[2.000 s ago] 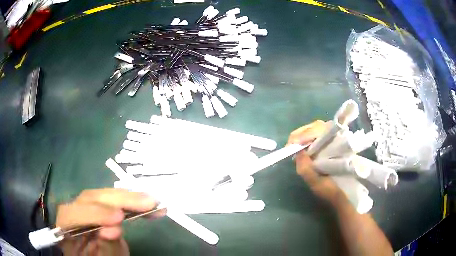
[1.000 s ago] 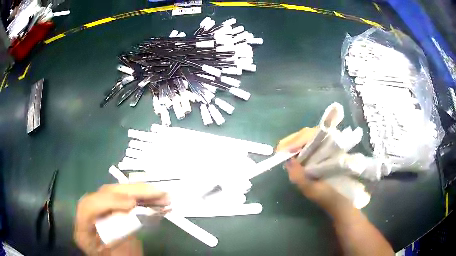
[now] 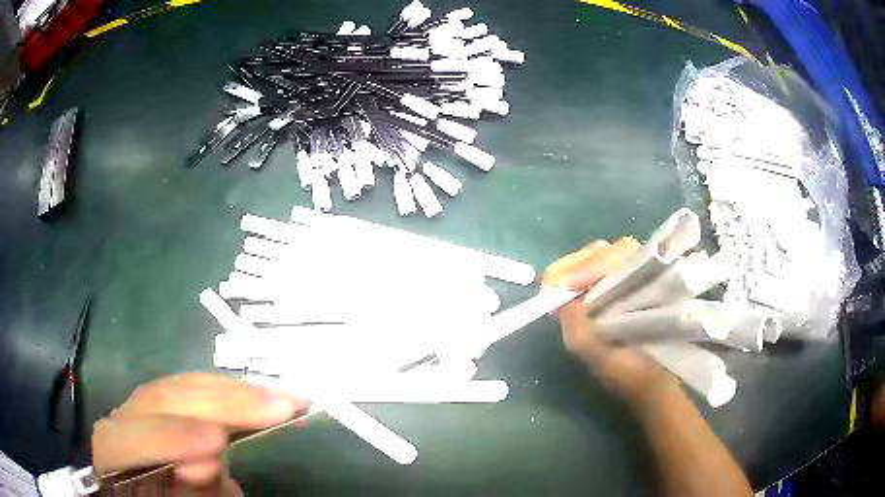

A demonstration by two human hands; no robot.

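My left hand (image 3: 180, 427), at the lower left, holds a thin inner assembly (image 3: 262, 425) between thumb and fingers. Its white end piece (image 3: 66, 482) sticks out at the left, near the picture's edge. My right hand (image 3: 606, 320) holds a fanned bunch of white tubes (image 3: 670, 291), open ends toward the right. A slim white tube (image 3: 524, 315) points from its fingertips down to the left over the row. The white tubes on the table (image 3: 359, 291) glare into one patch between the hands, so their contents are unclear.
A pile of dark inner assemblies (image 3: 359, 87) with white ends lies at the far centre. A clear bag (image 3: 767, 194) of white parts lies at right. Small pliers (image 3: 68, 374) and a grey metal bar (image 3: 56, 163) lie at left. A red container (image 3: 58, 39) stands far left.
The white end piece at my left hand was turned toward the camera a second ago and now sticks out to the left. My right hand still holds the bunch, slightly shifted.
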